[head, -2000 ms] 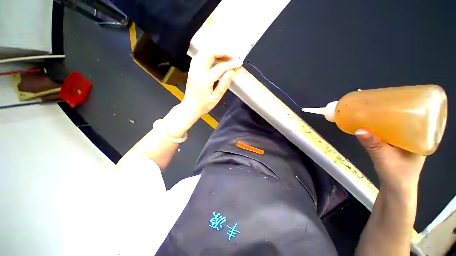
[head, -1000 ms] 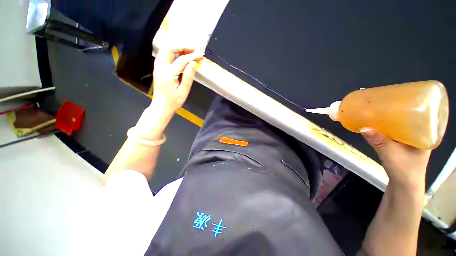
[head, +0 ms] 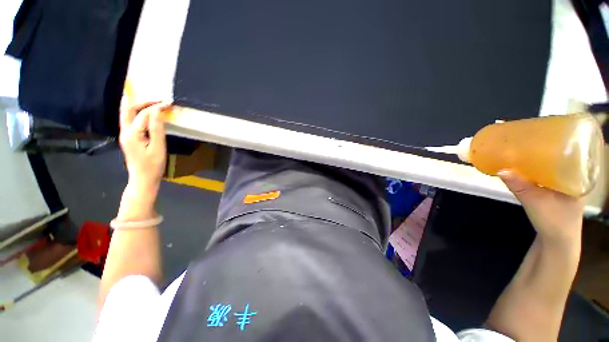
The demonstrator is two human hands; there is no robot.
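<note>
A large black panel [head: 360, 67] lies flat on the white table [head: 155, 53], its near edge along the table's front edge. My right hand [head: 544, 204] holds a squeeze bottle [head: 537, 152] of orange liquid on its side, the pale nozzle pointing left at the panel's near edge. A thin pale line of adhesive [head: 314, 127] runs along that edge from the left corner to the nozzle tip. My left hand [head: 145, 143] is at the table's front left corner, fingers bent over the edge by the panel's corner. Whether the fingers pinch the panel cannot be told.
A thick black panel stack [head: 73, 60] hangs at the far left. A red dustpan-like object [head: 93, 242] is on the floor at lower left. A yellow floor line runs below the table. Blue and pinkish items show under the table, right of my apron.
The view has turned and shifted, so the table edge lies more level and the panel's right side shows. The nozzle has moved right along the edge, and the adhesive line is longer.
</note>
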